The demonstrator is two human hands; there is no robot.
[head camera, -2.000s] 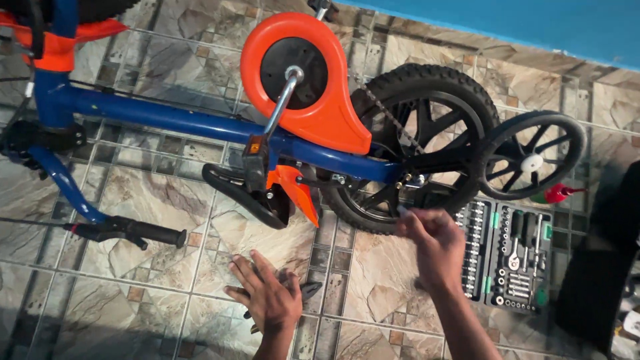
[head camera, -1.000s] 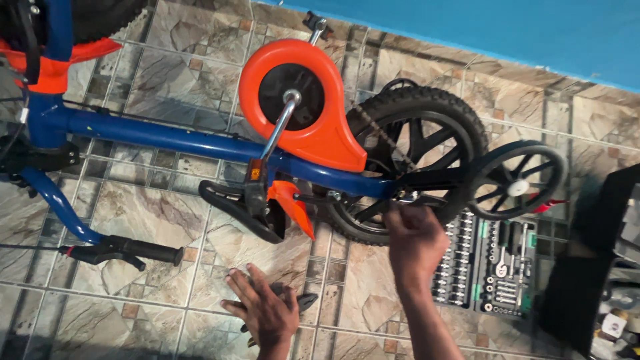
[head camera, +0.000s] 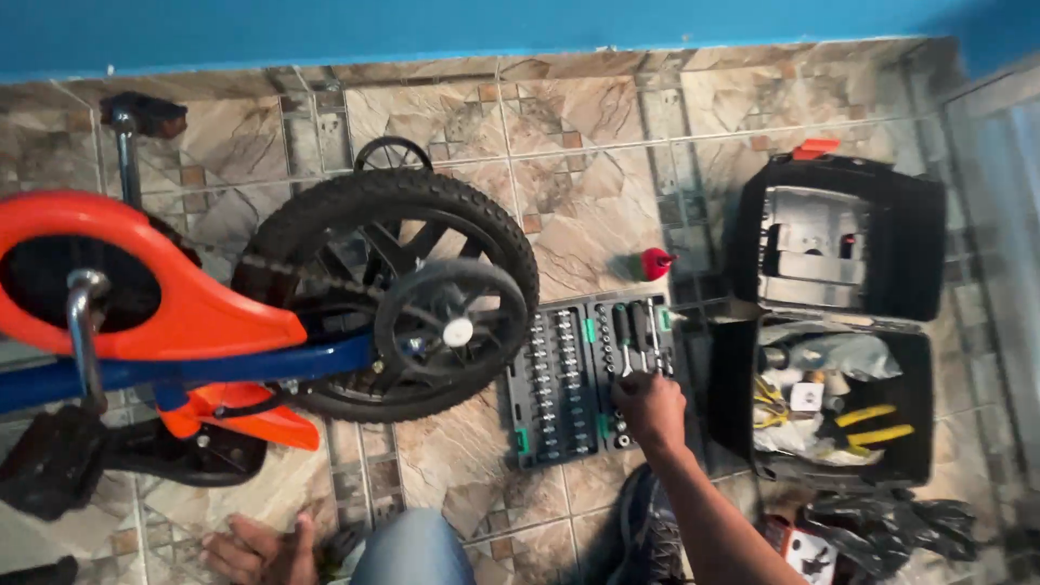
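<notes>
My right hand (head camera: 650, 406) reaches down into the right half of an opened socket set case (head camera: 603, 455), its fingertips over the tools by a ratchet handle (head camera: 624, 333); whether it grips one is hidden. My left hand (head camera: 264, 548) is low at the left above the floor, fingers apart, with nothing seen in it. Left of the case lies a child's bicycle with a blue frame (head camera: 325, 357), an orange chain guard (head camera: 236, 313), a knobby rear tyre (head camera: 520, 268) and a training wheel (head camera: 388, 325) over that tyre.
A black toolbox (head camera: 926, 390) stands open at the right, holding yellow-handled pliers (head camera: 877, 436) and plastic bags. A red bottle (head camera: 655, 264) stands above the socket case. A black plastic bag (head camera: 886, 528) lies below the toolbox. A blue wall (head camera: 487, 32) borders the tiled floor.
My right hand has left the rear wheel's hub area and moved right to the socket case. The view has swung right, showing the whole toolbox.
</notes>
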